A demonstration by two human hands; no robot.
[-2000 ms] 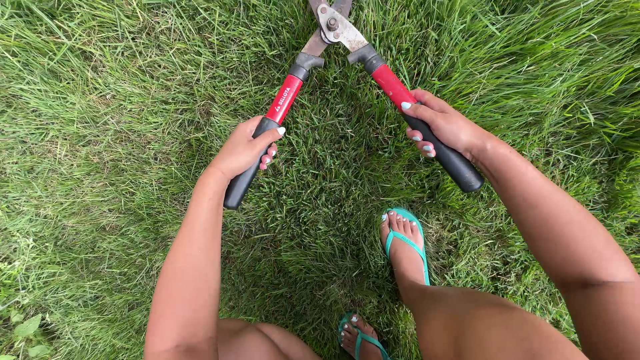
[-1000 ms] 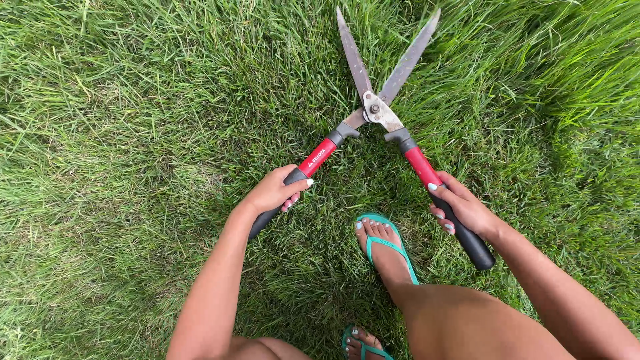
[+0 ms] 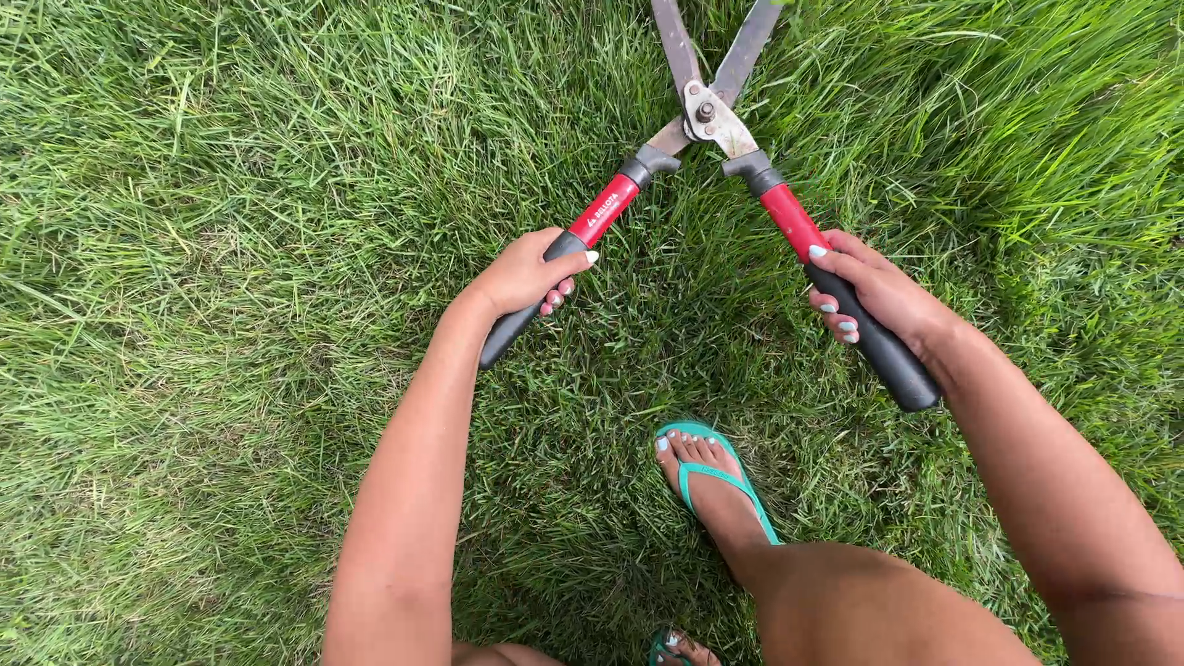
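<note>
A pair of Bellota hedge shears point(image 3: 708, 113) with red and black handles points away from me at the top of the head view, its blades apart in a V and their tips cut off by the frame's edge. My left hand point(image 3: 534, 275) is closed around the black grip of the left handle, thumb along the top. Around the right handle, where red meets black, my right hand point(image 3: 865, 291) is wrapped, with the grip's end sticking out below it. The handles are spread wide. A green leaf tip overlaps the right blade near the top edge.
Taller grass point(image 3: 1045, 120) grows at the upper right. Shorter, partly dry grass point(image 3: 231, 370) covers the left side. My foot in a turquoise flip-flop point(image 3: 708, 470) stands below the shears, between my arms; part of the other flip-flop point(image 3: 659, 646) shows at the bottom edge.
One second ago both blade tips were in view; now they are beyond the top edge. The shears and both hands sit higher in the view. Both hands have kept hold of the handles.
</note>
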